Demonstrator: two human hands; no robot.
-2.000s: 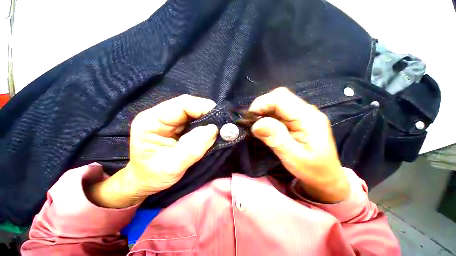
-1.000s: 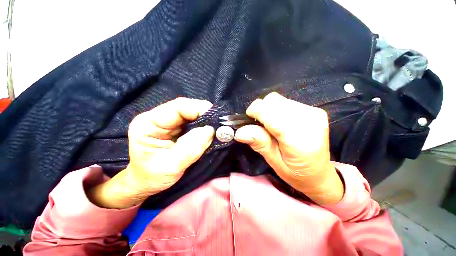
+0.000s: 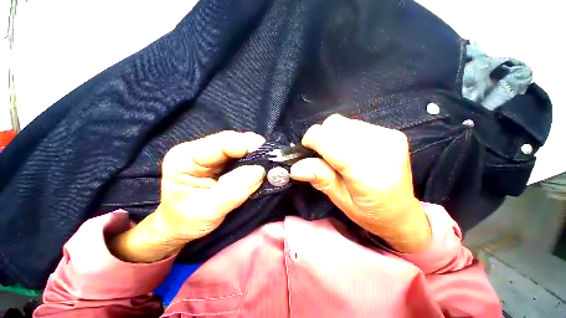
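Note:
The dark navy denim garment (image 3: pixel 236 74) lies spread before me, its near part against my pink shirt. My left hand (image 3: pixel 211 186) pinches the button placket just left of a silvery shank button (image 3: pixel 278 176). My right hand (image 3: pixel 360 174) holds the thread snips (image 3: pixel 287 153); their blade tips point left, just above that button, and the rest is mostly hidden in the fist. The right thumb touches the button's right side. More buttons (image 3: pixel 433 109) show to the right. I cannot make out a loose thread at the tips.
The white table (image 3: pixel 74 43) shows behind the garment. Light grey-blue cloth (image 3: pixel 496 81) bunches at the garment's right end. A blue item (image 3: pixel 177 281) is below at the left. A red-orange patch (image 3: pixel 7 138) is at the left edge. Grey floor (image 3: pixel 527 248) shows lower right.
The snips have come into clearer view between the hands, above the button. The button sits slightly lower and further left than two seconds ago. Both hands keep nearly the same place.

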